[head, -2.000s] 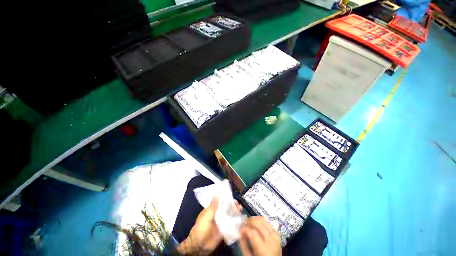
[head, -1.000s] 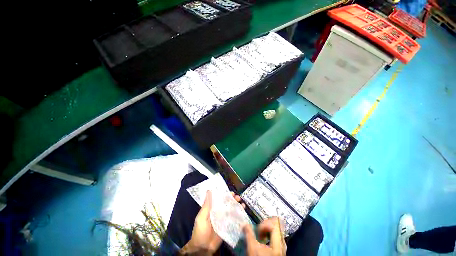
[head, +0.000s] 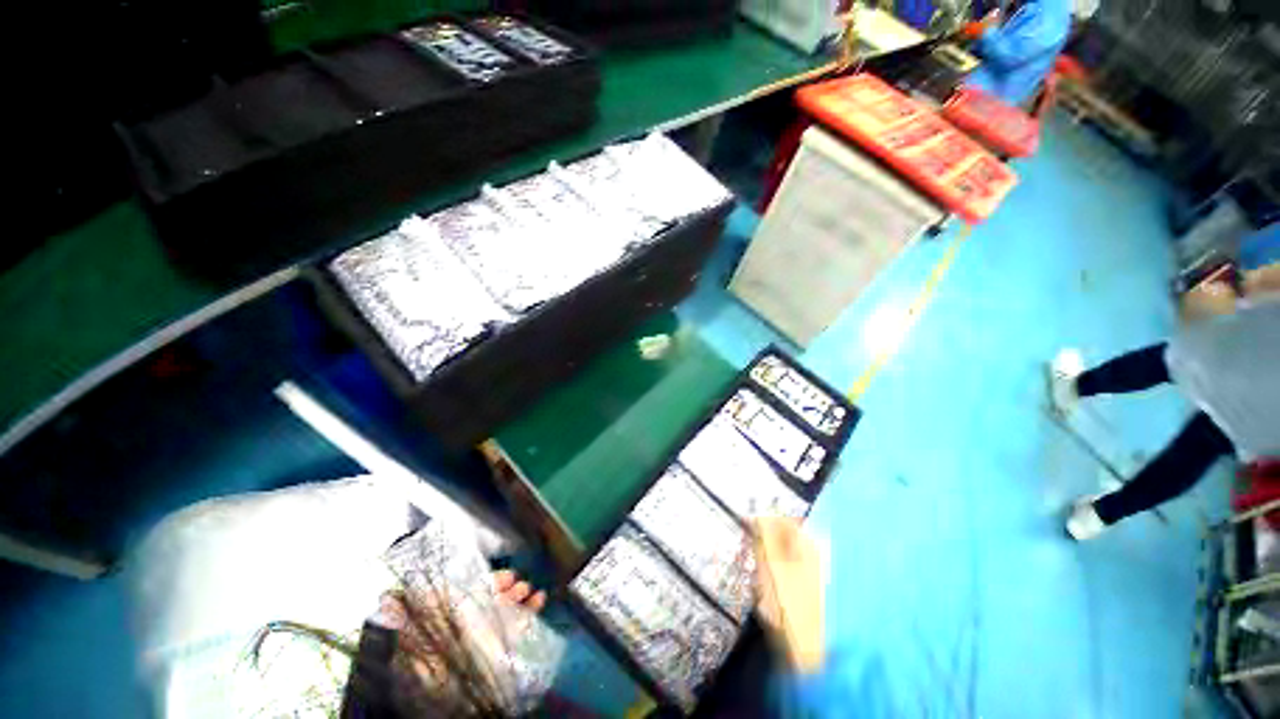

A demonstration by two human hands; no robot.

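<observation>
A whitish, crinkly bubble bag point(head: 470, 583) is in my left hand point(head: 517, 590) at the lower left, in front of my lap. Its fingertips show at the bag's edge; dark hair strands cover much of the hand. Whether a board is inside cannot be told. My right hand point(head: 789, 590) is blurred, over the right edge of the black foam tray point(head: 840, 438), beside the middle slots. Its fingertips are unclear. The tray's two far slots hold bare patterned boards point(head: 779, 433); the nearer slots hold whitish bagged boards point(head: 653, 590).
A black tray stack topped with bagged boards point(head: 520, 253) stands beyond the green surface point(head: 604, 429). Another black stack point(head: 351, 120) is on the bench. A white bag heap point(head: 253, 562) and pale strip point(head: 372, 457) lie left. Orange trays point(head: 905, 141) top a pale bin. People are at right and back.
The view has swung right. My left hand has moved left with the bag, apart from my right hand. My right hand has moved from the bag to the tray's right side.
</observation>
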